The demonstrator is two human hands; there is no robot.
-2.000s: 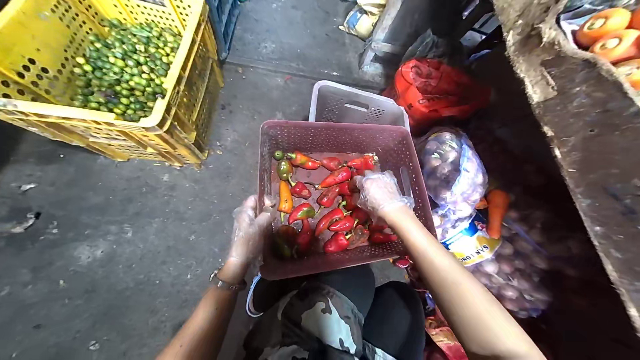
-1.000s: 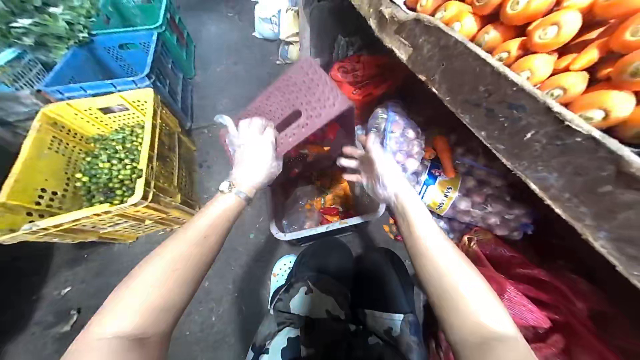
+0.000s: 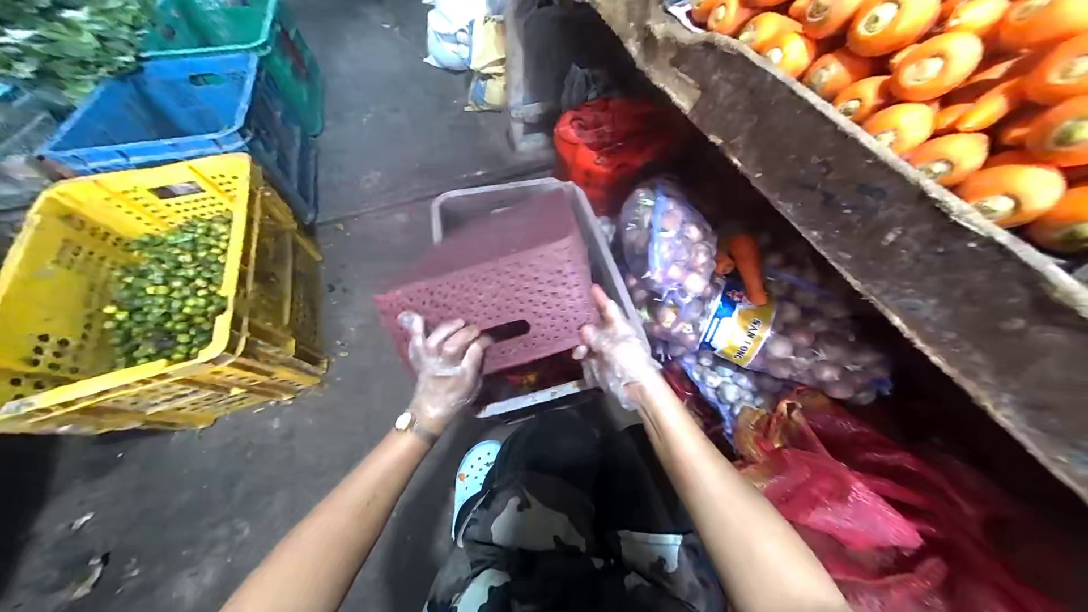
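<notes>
A maroon perforated plastic basket (image 3: 544,297) is tipped over a grey plastic crate (image 3: 608,259), its slotted side facing me. My left hand (image 3: 446,365), in a clear plastic glove, grips the basket's edge beside the handle slot. At the basket's right corner is my right hand (image 3: 616,348), also gloved, its fingers against or very near the plastic; whether it grips is unclear. Under the basket's near edge a little red shows inside the crate; the rest of the crate's contents is hidden.
Yellow crates with small green citrus fruits (image 3: 170,293) stand left, below a blue crate (image 3: 161,110) and a green crate (image 3: 212,25). On the right are net bags of onions or shallots (image 3: 667,246), a red plastic bag (image 3: 608,140), red netting (image 3: 850,493) and a ledge with carrots (image 3: 926,64).
The maroon basket, level and holding red peppers two seconds ago, is now tipped over the grey crate. My right hand has left the peppers and is at the basket's corner. The view has shifted.
</notes>
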